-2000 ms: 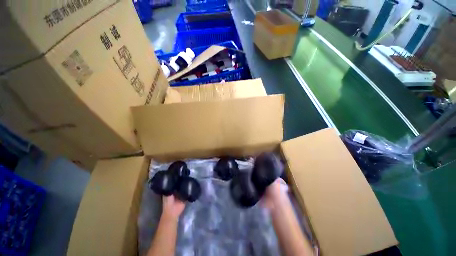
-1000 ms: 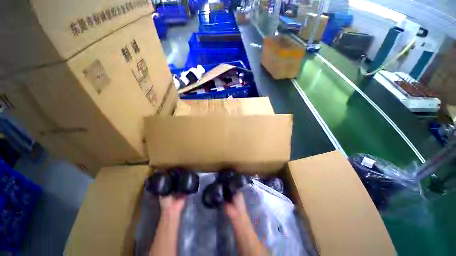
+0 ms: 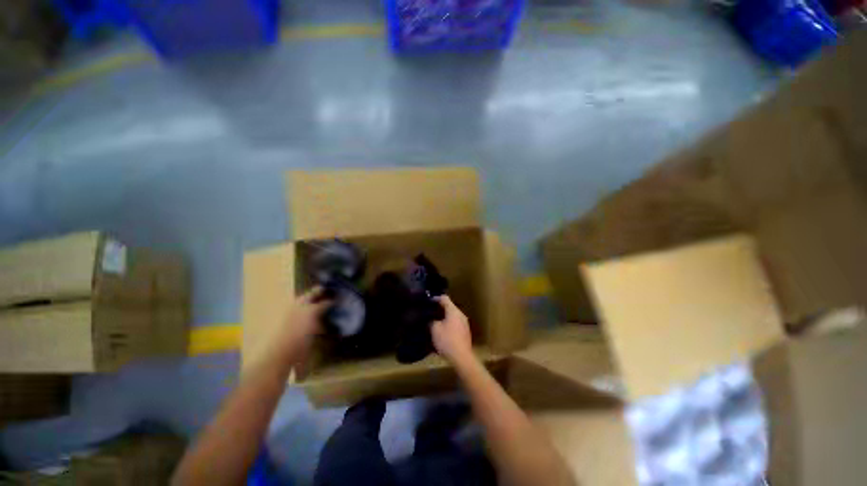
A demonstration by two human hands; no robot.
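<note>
An open brown carton [image 3: 385, 201] stands on the floor with its flaps spread. Black rounded parts [image 3: 380, 308] are in and over it, blurred. My left hand [image 3: 312, 313] is at the carton's left side and holds black parts [image 3: 340, 289] with pale shine on them. My right hand [image 3: 451, 328] is over the carton's right part and holds black parts [image 3: 418, 327]. The fingers are partly hidden behind the parts. How deep the parts sit in the carton cannot be told.
The supply carton [image 3: 680, 308] with a silvery layer [image 3: 699, 427] stands at lower right, tall cartons [image 3: 703, 190] behind it. A closed carton [image 3: 90, 304] is at left. Blue crates [image 3: 454, 24] stand at the far edge. A yellow line [image 3: 214, 339] crosses the grey floor.
The view has turned from the supply carton to the carton on the floor. Both hands have moved with black parts from the supply carton to over the floor carton.
</note>
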